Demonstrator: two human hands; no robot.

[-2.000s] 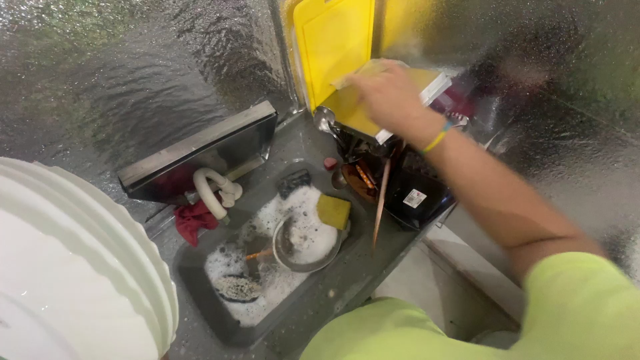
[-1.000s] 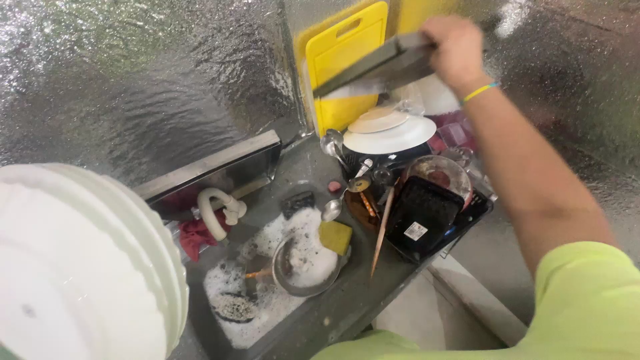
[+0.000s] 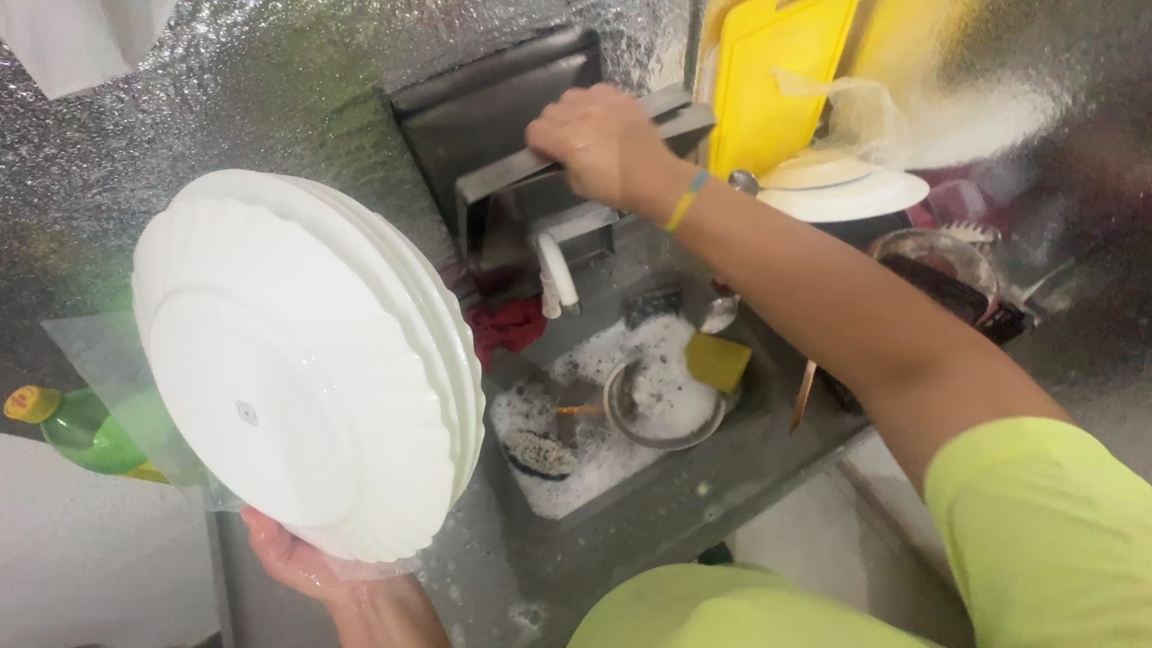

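My left hand (image 3: 306,562) holds several stacked white scalloped plates (image 3: 297,360) from below, their undersides facing me. Near the back wall, my right hand (image 3: 598,139) grips grey rectangular trays or pans (image 3: 517,175) above the white faucet (image 3: 558,270). Another dark tray (image 3: 504,108) leans on the foil-like wall behind them. Below is the sink (image 3: 621,495) with suds, a round metal pan (image 3: 666,405), a yellow sponge (image 3: 718,362) and a scrubbing pad or brush (image 3: 540,454).
A yellow cutting board (image 3: 778,81) stands at the back right beside white plates (image 3: 841,193). Glass and dark dishes (image 3: 945,270) crowd the right side. A red cloth (image 3: 508,328) lies by the faucet. A green bottle (image 3: 99,432) with a yellow cap is at left.
My right hand has moved left, from in front of the yellow cutting board to above the faucet, with the grey trays. The left hand and the whole plate stack have come into view.
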